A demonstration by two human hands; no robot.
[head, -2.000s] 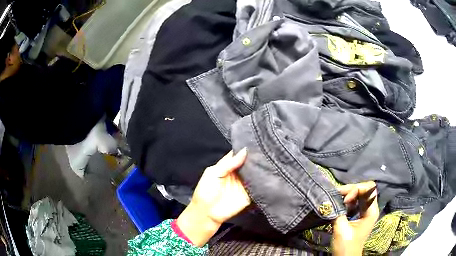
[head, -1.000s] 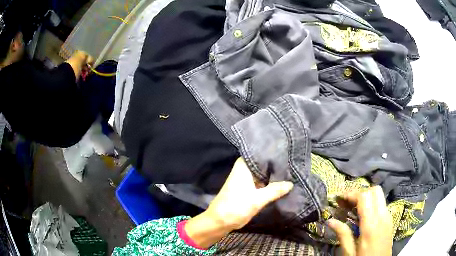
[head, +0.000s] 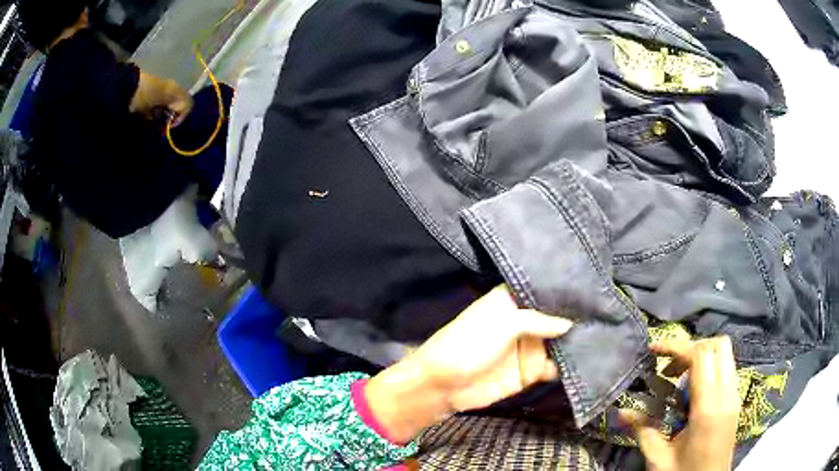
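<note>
A dark grey denim jacket [head: 662, 230] lies spread before me, with yellow embroidery [head: 667, 64] and metal buttons. My left hand [head: 478, 354] pinches the edge of its pointed, double-stitched collar [head: 561, 248], thumb on top. My right hand [head: 695, 400] is at the collar's lower right end, fingers bent, over yellow embroidery; something dark and metallic shows between its fingers, perhaps snips, mostly hidden. Whether it also touches the cloth is unclear. A large black panel [head: 340, 175] lies at left with a loose pale thread [head: 318, 194] on it.
A blue bin [head: 253, 345] stands below the table's left edge. A person in dark clothes [head: 101, 138] at upper left holds a yellow-orange cord [head: 221, 110] near a plastic tub [head: 198, 37]. The white table top [head: 805, 138] shows at right. Crumpled pale material [head: 92, 414] lies lower left.
The collar piece has been turned and now lies flatter, its point downward; its button no longer shows. Both hands have shifted slightly right. The other person has moved, raising the cord.
</note>
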